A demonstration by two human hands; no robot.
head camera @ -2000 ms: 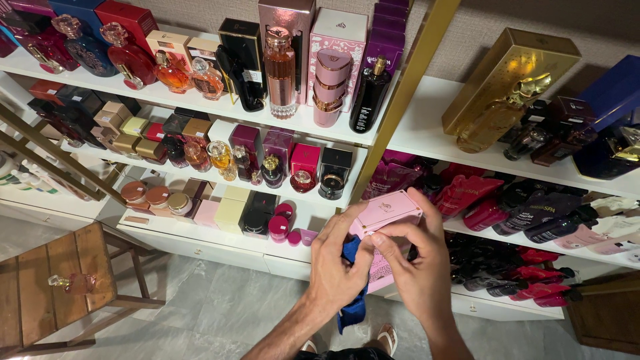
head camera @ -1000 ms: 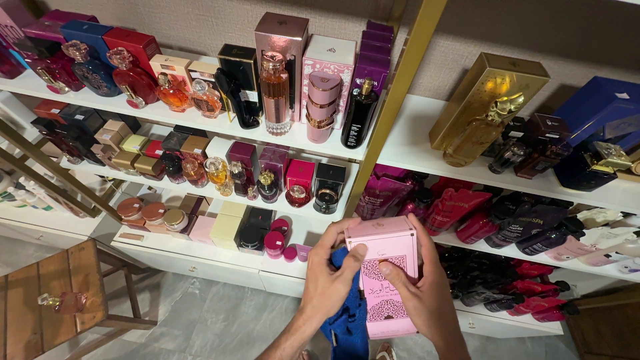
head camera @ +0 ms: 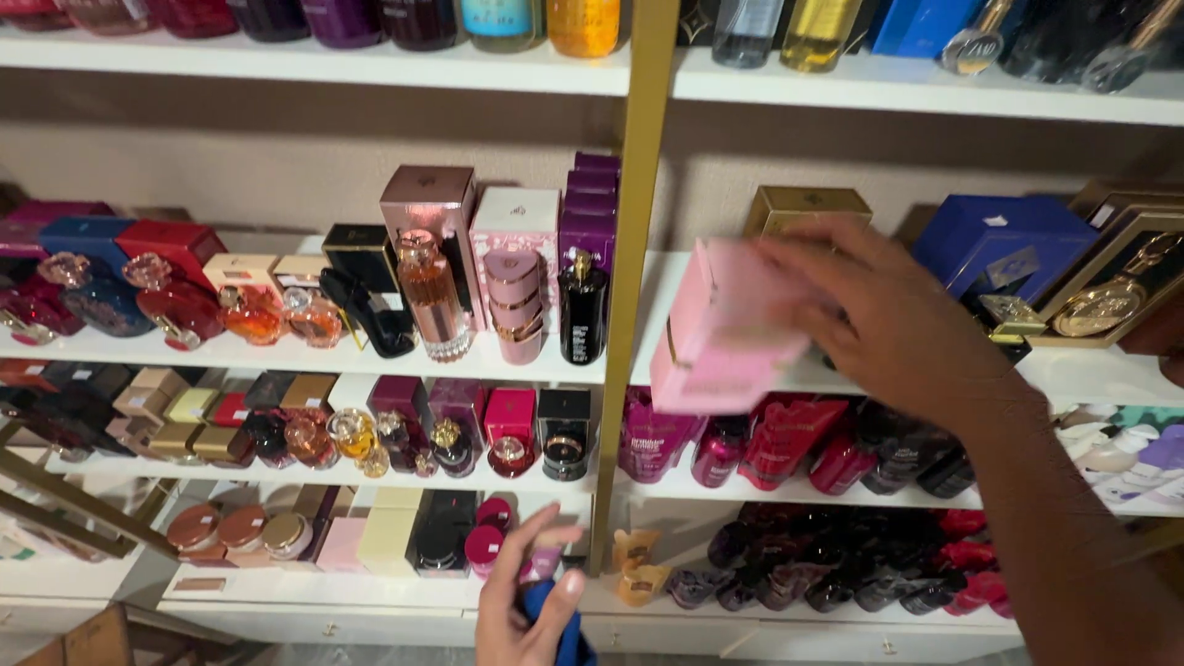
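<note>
My right hand grips a pink perfume box by its upper right side, at the left end of the middle shelf right of the gold post. Motion blurs both the hand and the box. Low in the view my left hand holds a blue cloth in its palm, thumb and fingers partly spread. Part of a gold box shows behind the pink box and my right hand.
A gold upright post divides the white shelves. Left of it stand a black bottle, a pink tiered bottle and boxed perfumes. A blue box stands to the right; pouches line the shelf below.
My right hand has carried the pink box up to the right-hand shelf. My left hand has let go of the box and keeps the blue cloth. The view has tilted up.
</note>
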